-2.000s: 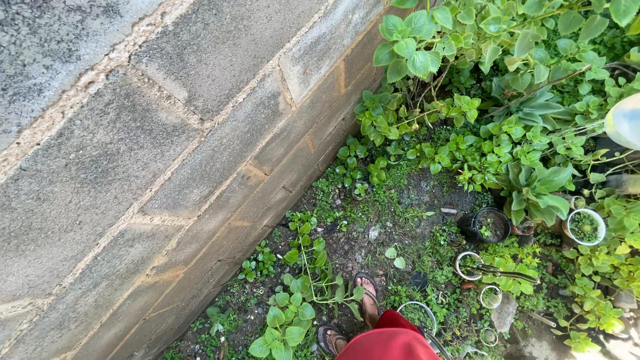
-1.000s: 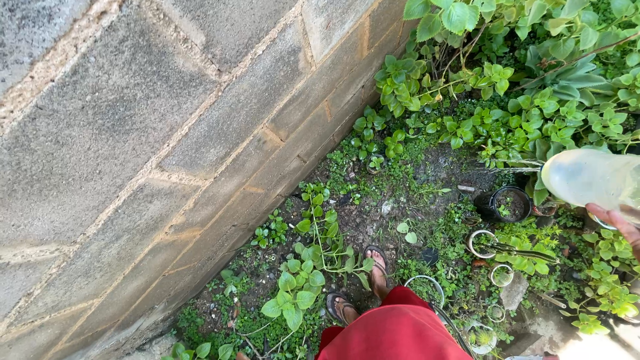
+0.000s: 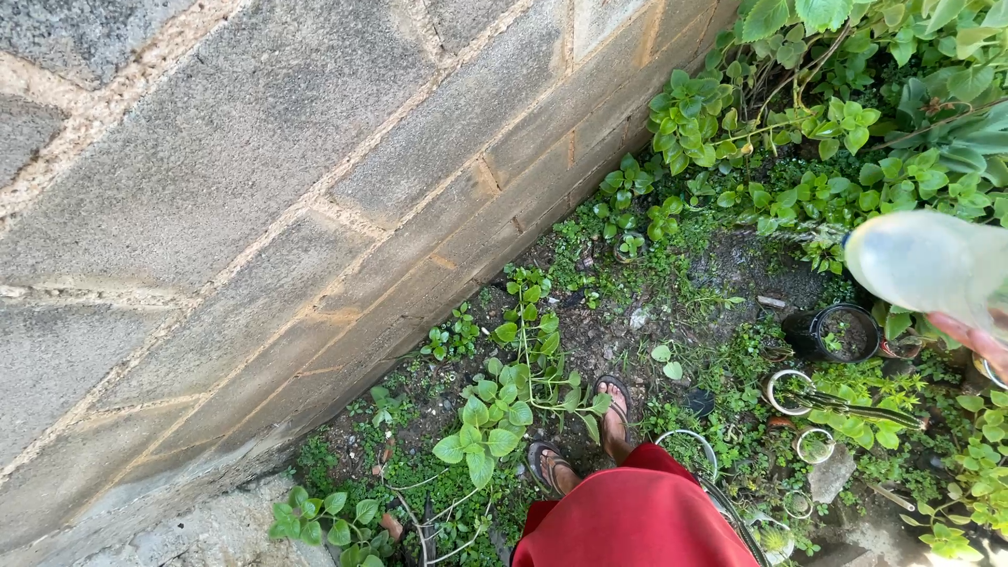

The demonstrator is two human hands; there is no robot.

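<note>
At the right edge, fingers of my right hand [image 3: 976, 339] hold a translucent plastic bottle [image 3: 921, 256] from below. The bottle lies on its side with its blue-rimmed mouth toward the left, and a stream of water [image 3: 795, 228] leaves it over the leafy plants [image 3: 827, 197]. Beneath the bottle stands a black plant pot [image 3: 850, 332] with soil and a small sprout. My left hand is out of the frame.
A concrete block wall [image 3: 315, 197] fills the left side. My sandalled feet [image 3: 614, 409] stand on weedy soil beside a trailing leafy plant [image 3: 480, 425]. Round pots [image 3: 787, 391], a cactus stem [image 3: 858, 408] and a stone slab [image 3: 831, 472] lie to the right.
The bottle, only partly seen at the right edge two seconds ago, has come further into view with my hand on it. The view has shifted somewhat.
</note>
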